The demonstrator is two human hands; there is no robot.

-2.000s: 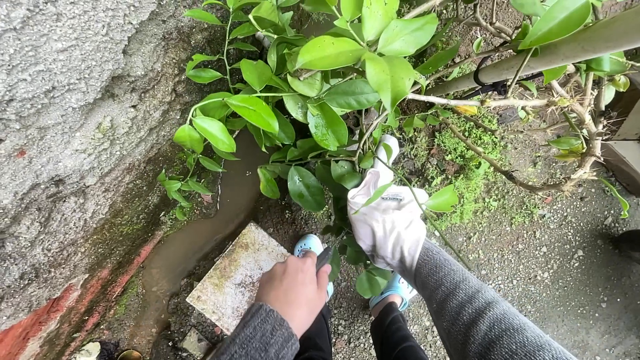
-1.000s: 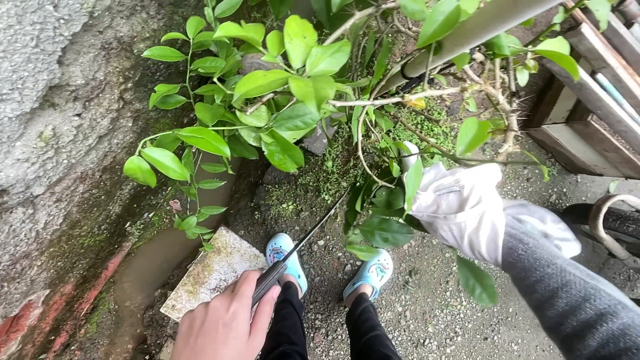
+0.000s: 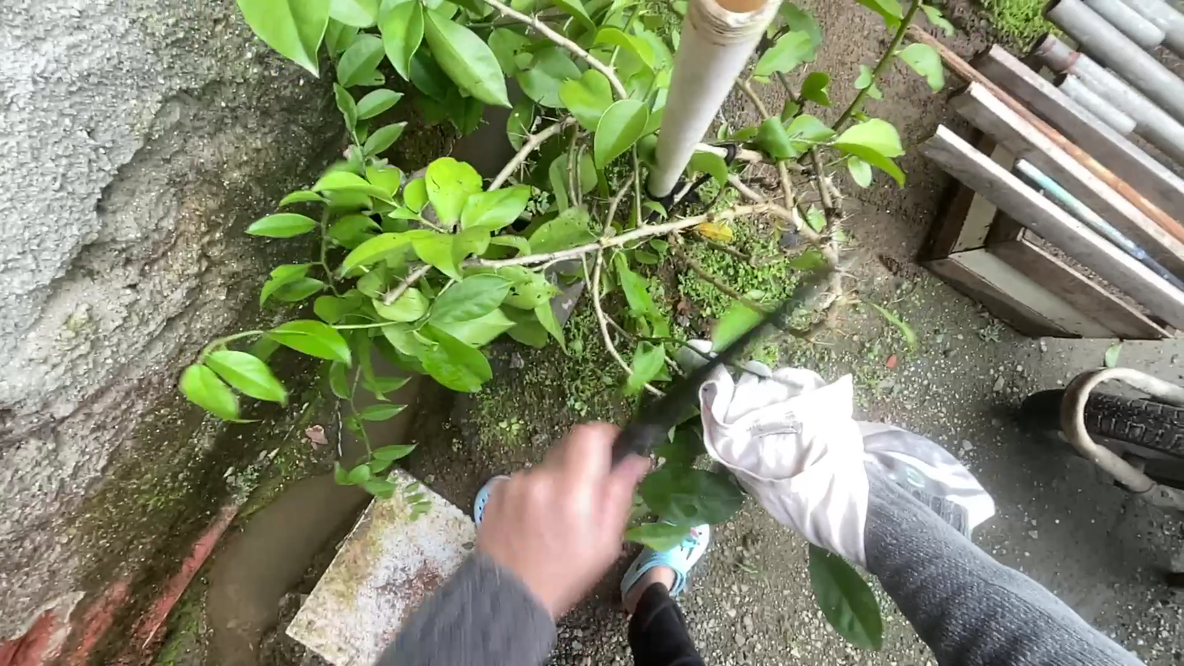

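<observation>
My left hand (image 3: 564,518), bare and blurred by motion, is closed on the dark handle of a long-bladed knife (image 3: 680,402). Its blurred blade slants up and right, passing just above my right hand (image 3: 786,449), which wears a loose whitish glove. The gloved fingers are closed around a leafy stem, partly hidden by the glove; large green leaves (image 3: 689,495) hang below it. Beyond both hands spreads a leafy shrub (image 3: 453,287) with pale thorny branches (image 3: 638,233). Whether the blade touches a stem cannot be told.
A rough wall (image 3: 120,213) rises at left above a muddy water channel (image 3: 277,555) and a stone slab (image 3: 388,573). A pale pole (image 3: 708,88) stands in the shrub. Wooden planks (image 3: 1054,208), metal pipes (image 3: 1128,46) and a tyre (image 3: 1128,421) lie to the right.
The knife, pointing up and right beside my feet a second ago, has swung up close to the gloved hand. My left hand has moved up and right. The view has shifted.
</observation>
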